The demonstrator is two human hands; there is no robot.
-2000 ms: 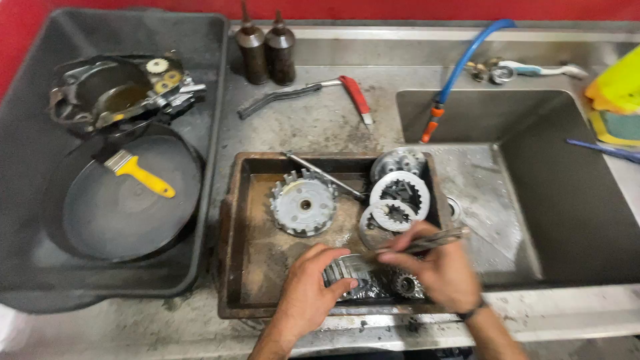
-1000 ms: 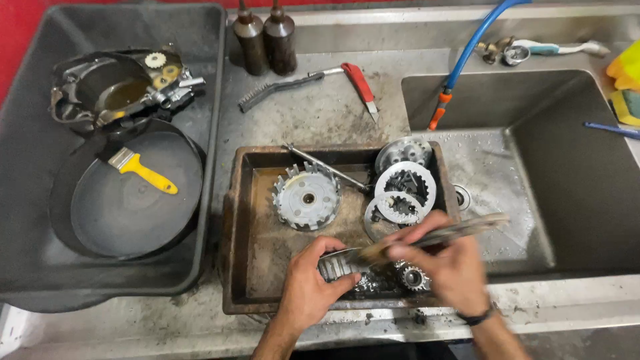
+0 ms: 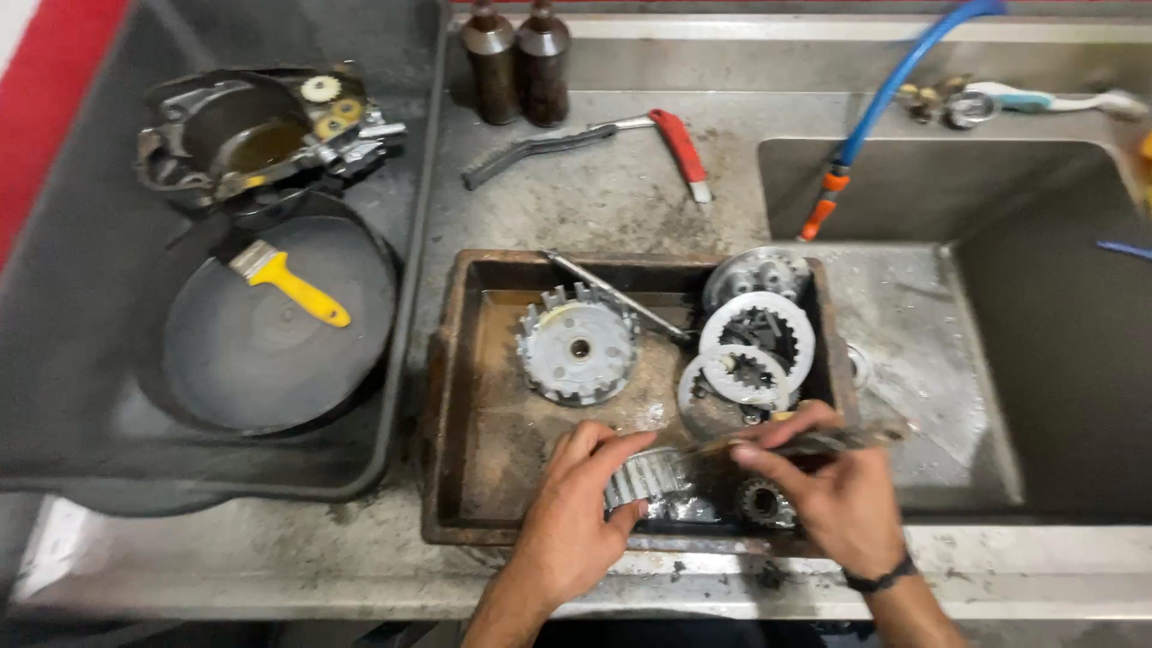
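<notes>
Over the front of a dirty metal tray [image 3: 441,396], my left hand [image 3: 580,513] grips a ribbed metal clutch hub [image 3: 646,479] by its edge. My right hand [image 3: 837,495] holds a brush [image 3: 837,441] by its blurred handle, its bristle end at the hub's right side. A toothed clutch basket [image 3: 579,346] lies behind my left hand. Toothed ring plates [image 3: 798,337] and a round pressure plate [image 3: 756,277] overlap at the tray's right. A small gear [image 3: 763,500] is beside my right hand. A metal rod [image 3: 616,295] leans across the tray's back part.
A black tub [image 3: 418,270] at left holds an engine cover [image 3: 243,135], a round pan [image 3: 270,360] and a yellow-handled paintbrush [image 3: 310,297]. Behind the tray are a red-handled wire brush [image 3: 679,153] and two bottles [image 3: 517,67]. A blue hose [image 3: 886,90] hangs into the sink [image 3: 1053,315] at right.
The brush in my right hand has shifted about over the hub, its handle at changing angles. My left hand stays on the hub. The clutch basket has not plainly moved.
</notes>
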